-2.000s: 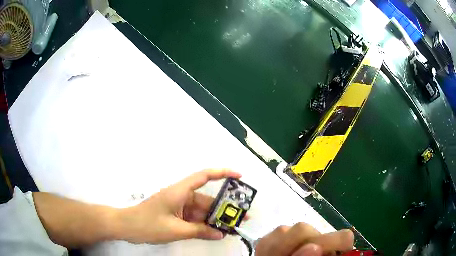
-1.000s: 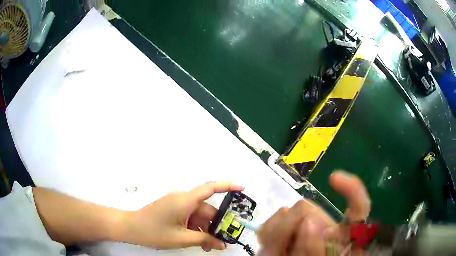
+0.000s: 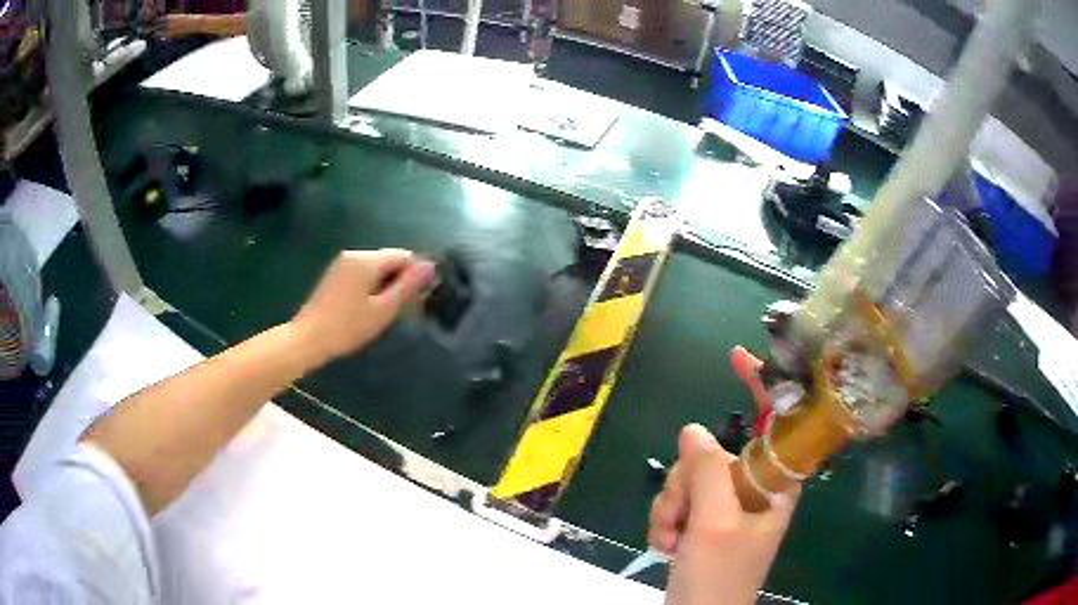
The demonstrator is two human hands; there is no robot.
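My left hand (image 3: 361, 301) is over the green belt, left of the striped bar, with fingers pinched. A dark blurred thing at its fingertips looks like the power adapter (image 3: 447, 296); its open side and board cannot be made out. My right hand (image 3: 721, 520) is at the lower right, shut around the glue gun (image 3: 798, 437), which has an amber body, metal fittings and a cloudy clear part. A thick pale tube (image 3: 916, 177) rises from the gun. The pale nozzle (image 3: 644, 563) shows beside the hand. A red piece is near the fingers.
The yellow-and-black striped bar (image 3: 583, 378) crosses the green belt (image 3: 473, 213). White paper (image 3: 284, 520) lies near me. Dark adapters and cords lie behind the bar and at right. A blue bin (image 3: 774, 106) is beyond; metal posts stand at left.
The view has tilted up. My left hand has moved from over the paper to over the belt, away from the nozzle. The glue gun has come fully into view in my right hand.
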